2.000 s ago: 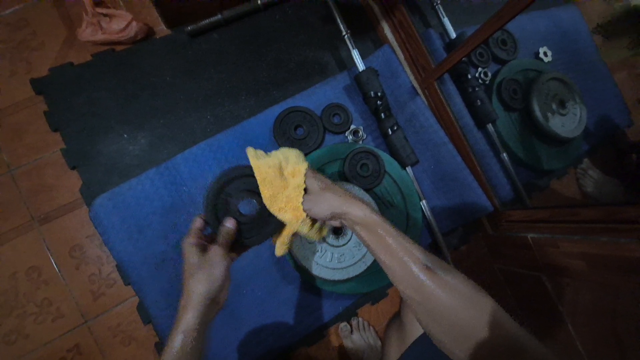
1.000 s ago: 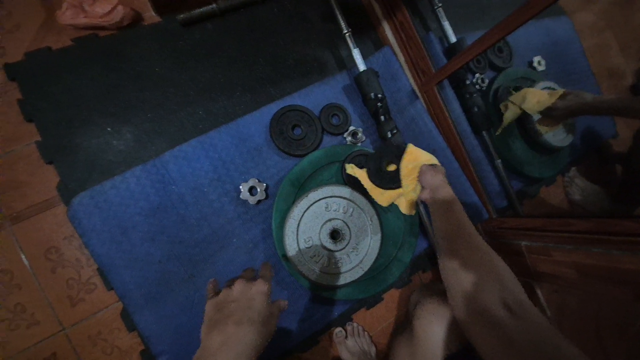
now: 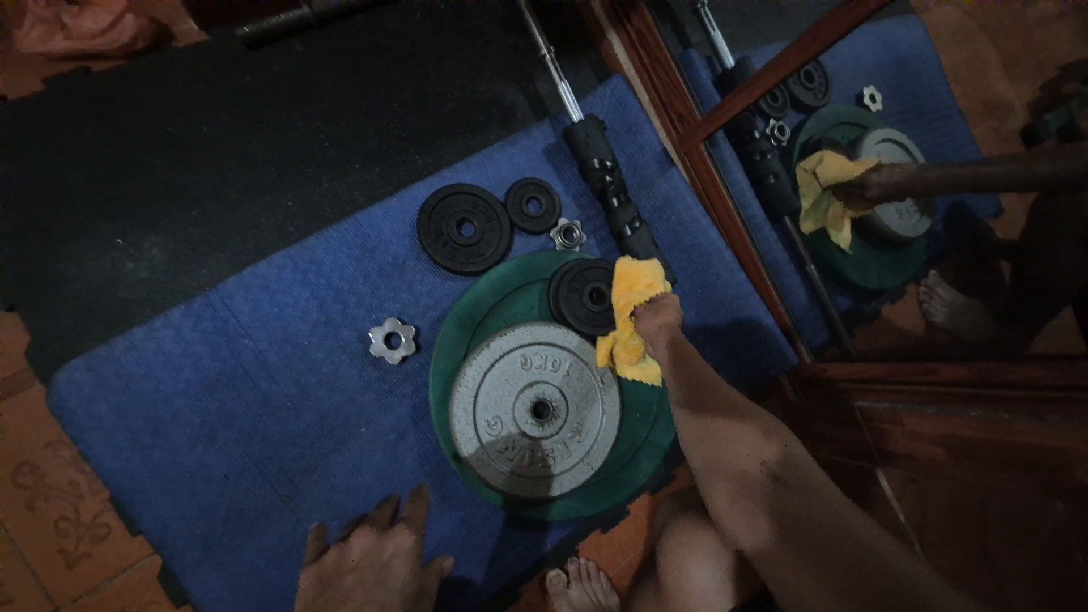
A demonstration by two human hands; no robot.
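My right hand (image 3: 659,321) grips a yellow cloth (image 3: 636,297) at the right edge of a small black weight plate (image 3: 585,296). That plate lies on a large green weight plate (image 3: 459,357), partly covered by the cloth. A grey weight plate (image 3: 501,425) also rests on the green one. My left hand (image 3: 374,552) is over the blue mat's lower part, fingers spread, holding nothing. Above it lies a silver star-shaped collar nut (image 3: 393,341). A second star nut (image 3: 568,234) sits near two black plates, one larger (image 3: 465,229), one smaller (image 3: 533,205).
A barbell bar with a black padded sleeve (image 3: 608,183) lies along the right side of the blue mat (image 3: 255,382). Beside it stands a wood-framed mirror (image 3: 731,229) reflecting the plates. A black mat (image 3: 212,161) lies farther back, with an orange bag (image 3: 85,25) at top left.
Two seconds ago my left hand held a black plate with the cloth against it; now that hand is free. My right hand has moved right with the cloth. The left star nut has come into sight.
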